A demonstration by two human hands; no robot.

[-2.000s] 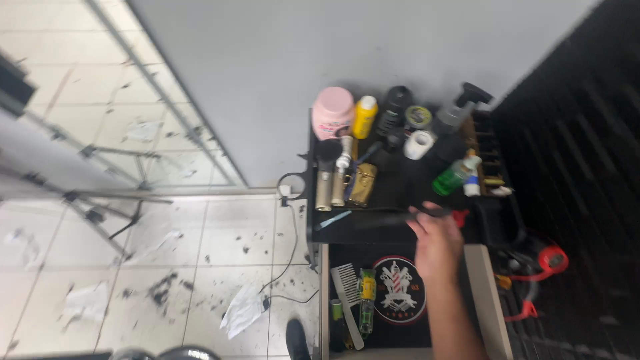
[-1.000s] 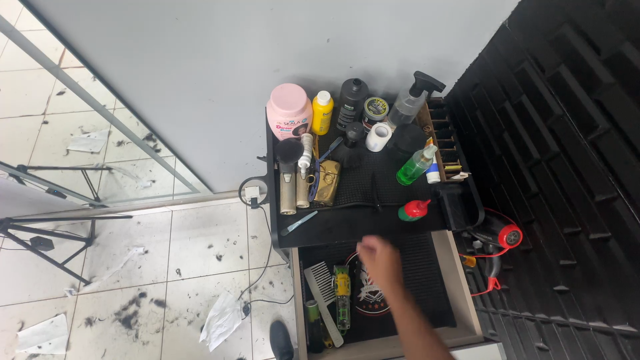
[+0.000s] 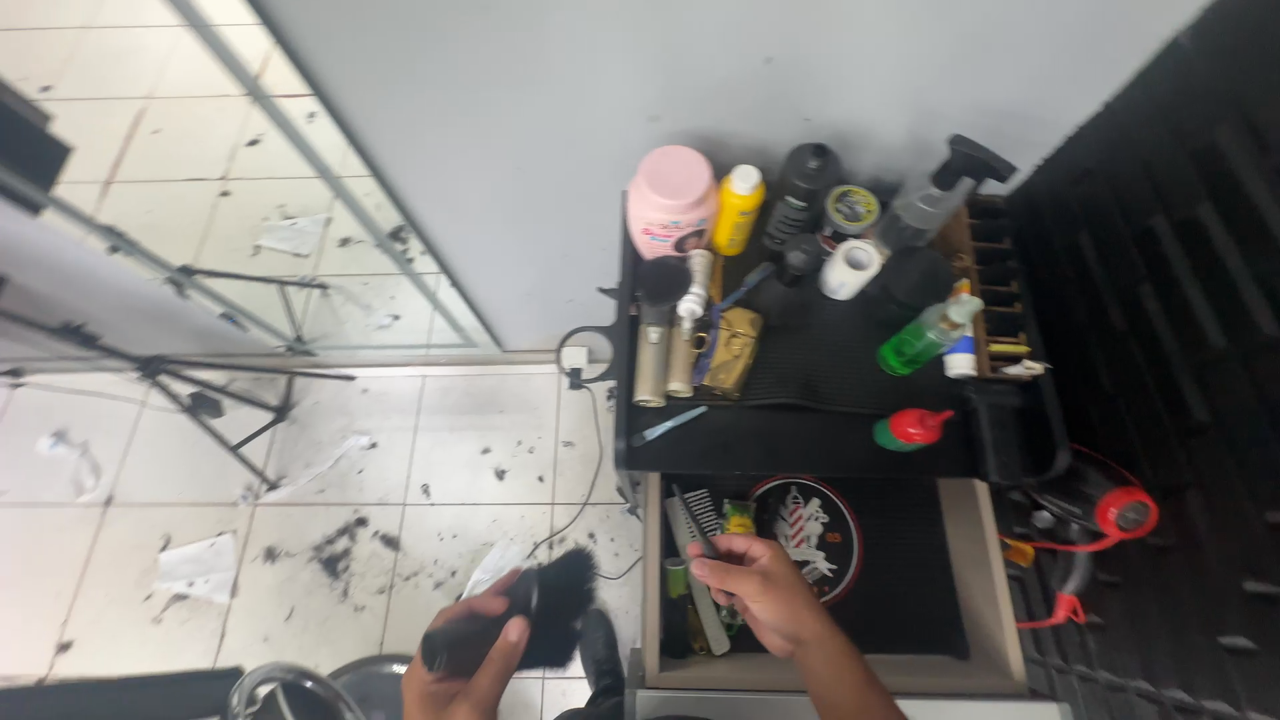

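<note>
My left hand [image 3: 470,645] grips the dark handle of a black-bristled brush [image 3: 560,605] at the lower middle, over the floor beside the trolley. My right hand [image 3: 750,585] is over the open drawer [image 3: 985,580], its thumb and fingers closed on a thin dark tool [image 3: 697,525], whose kind is not clear. Below that hand lie a large light comb [image 3: 715,625], a green-and-yellow packaged item [image 3: 738,517] and a green-topped container [image 3: 676,578]. A round barber emblem [image 3: 825,540] shows on the black drawer mat.
On the black trolley top [image 3: 790,440] stand a pink jar [image 3: 672,205], a yellow bottle [image 3: 739,210], a spray bottle [image 3: 920,215], hair clippers [image 3: 652,365] and a red-and-green bottle [image 3: 912,429]. A hair dryer [image 3: 1125,510] hangs at right. Cut hair [image 3: 345,545] litters the floor.
My left hand has come into view with the black brush. My right hand has moved from the trolley's front edge to over the left part of the drawer and now holds a thin dark tool.
</note>
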